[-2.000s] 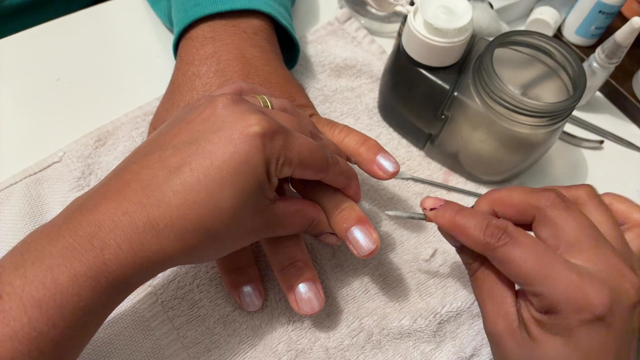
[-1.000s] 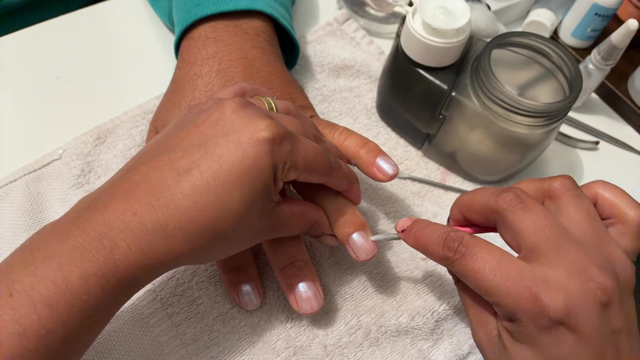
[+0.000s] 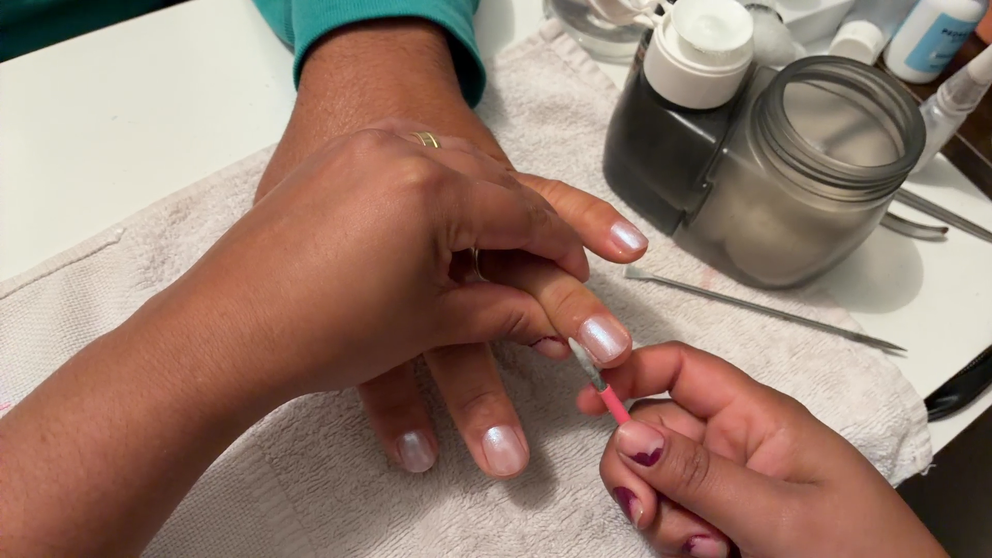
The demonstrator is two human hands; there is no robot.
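My left hand (image 3: 387,232), with a gold ring, lies over another person's hand (image 3: 372,93) and grips one of its fingers between thumb and fingers. That hand wears a teal sleeve (image 3: 387,23) and has pale, shimmery nail polish. In my right hand (image 3: 721,457) is a thin pink stick (image 3: 614,404) with a greyish-white, cotton-like tip. The tip rests at the side of the held finger's polished nail (image 3: 604,338). Chipped dark polish shows on my right hand's nails. Both hands are above a white terry towel (image 3: 325,480).
A metal cuticle pusher (image 3: 767,311) lies on the towel, its far end over the white table (image 3: 139,116). Behind it stand a translucent grey jar (image 3: 790,186) and a dark dispenser bottle (image 3: 659,147) with a white top. Metal tools, a blue-labelled bottle (image 3: 934,39) and other containers are at upper right.
My right hand has turned over and moved down, so the stick now reaches the nail from below. The metal pusher shows in full. My left hand keeps its grip.
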